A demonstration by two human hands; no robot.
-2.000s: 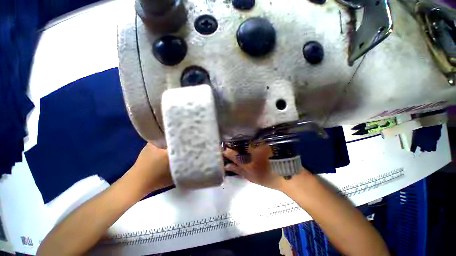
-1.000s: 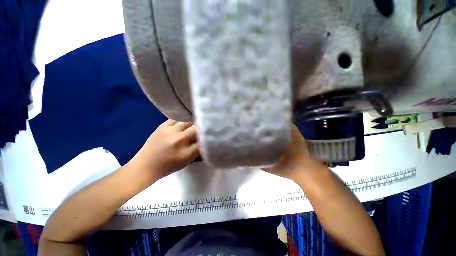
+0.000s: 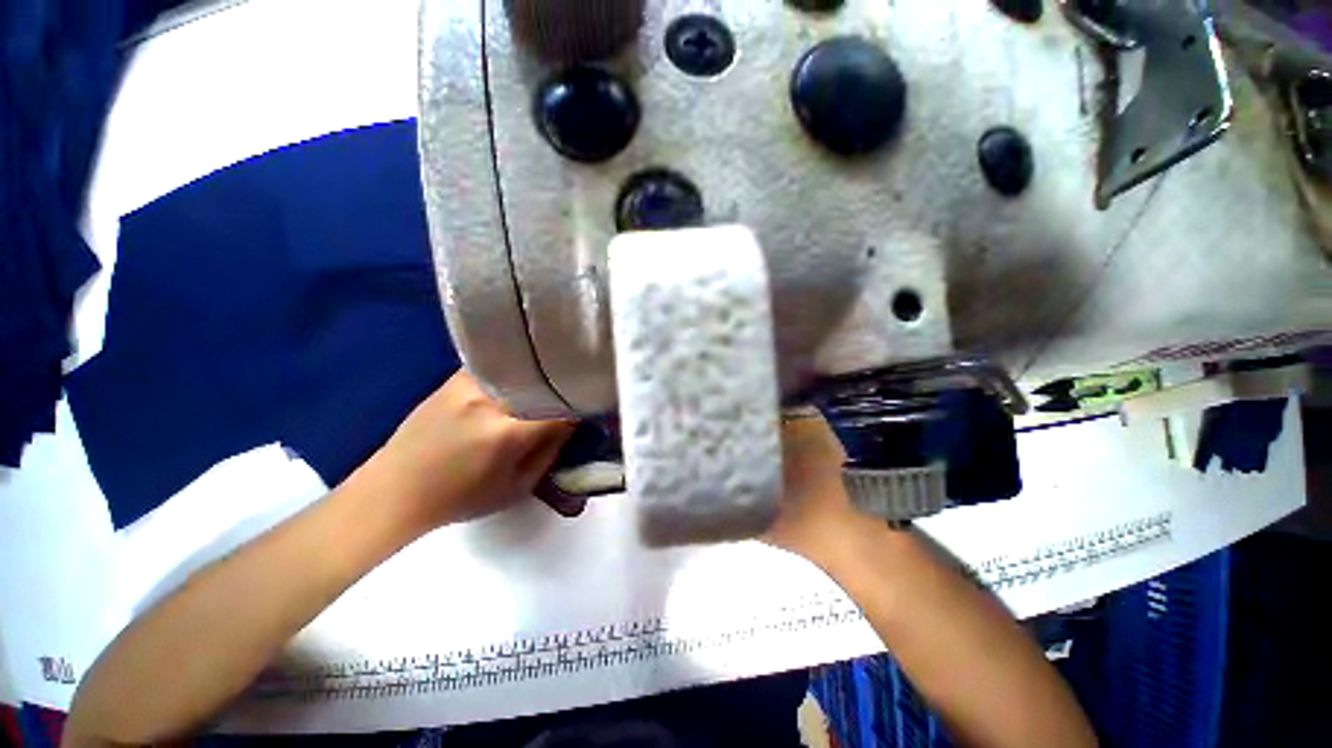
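Note:
The off-white sewing machine head fills the upper middle and right and hides the needle area. A navy garment panel lies flat on the table at the left and runs under the head. My left hand is at the head's lower left edge, fingers bent down at the panel's edge; its fingertips are hidden. A small dark red and pale item shows beside its fingers. My right hand is partly behind the white block on the head; its fingers are hidden. Navy cloth shows right of the right hand.
The white table has a printed ruler along its front edge. A navy pile lies at the far left. A small green tool and a dark cloth scrap lie at the right. A blue crate is below the table.
Against one second ago, the view has shifted and the machine head looks smaller. The dark red item beside my left hand now shows. My hands remain under the head.

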